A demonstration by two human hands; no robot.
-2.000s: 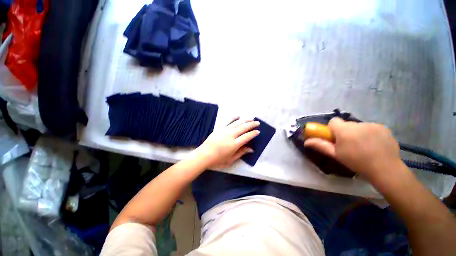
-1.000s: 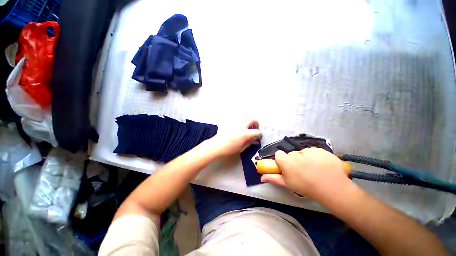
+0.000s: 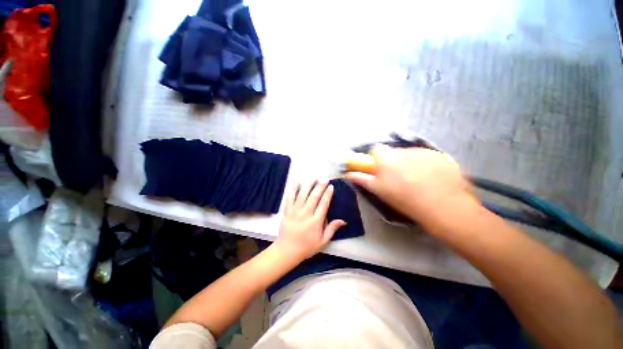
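A small navy fabric piece (image 3: 347, 213) lies flat near the table's front edge. My left hand (image 3: 306, 217) lies on its left side, palm down, fingers slightly spread. My right hand (image 3: 420, 183) is closed on the orange-yellow handle (image 3: 359, 162) of the steam iron (image 3: 391, 204), just right of the piece. The hand and iron are blurred, and my hand hides much of the iron. I cannot tell whether the iron touches the piece. A neat overlapping row of navy pieces (image 3: 215, 176) lies left of my left hand.
A loose navy heap (image 3: 212, 58) lies farther back on the white table cover (image 3: 328, 82). Dark and teal hoses (image 3: 540, 204) trail right from the iron. A long dark padded shape (image 3: 80, 88) runs along the left edge, with a red bag (image 3: 29, 68) and clear plastic (image 3: 67, 238) beyond.
Over the last second my left hand has opened flat onto the piece. The iron has moved off the piece, back and to the right. Earlier it came leftward from farther right. The view has shifted slightly.
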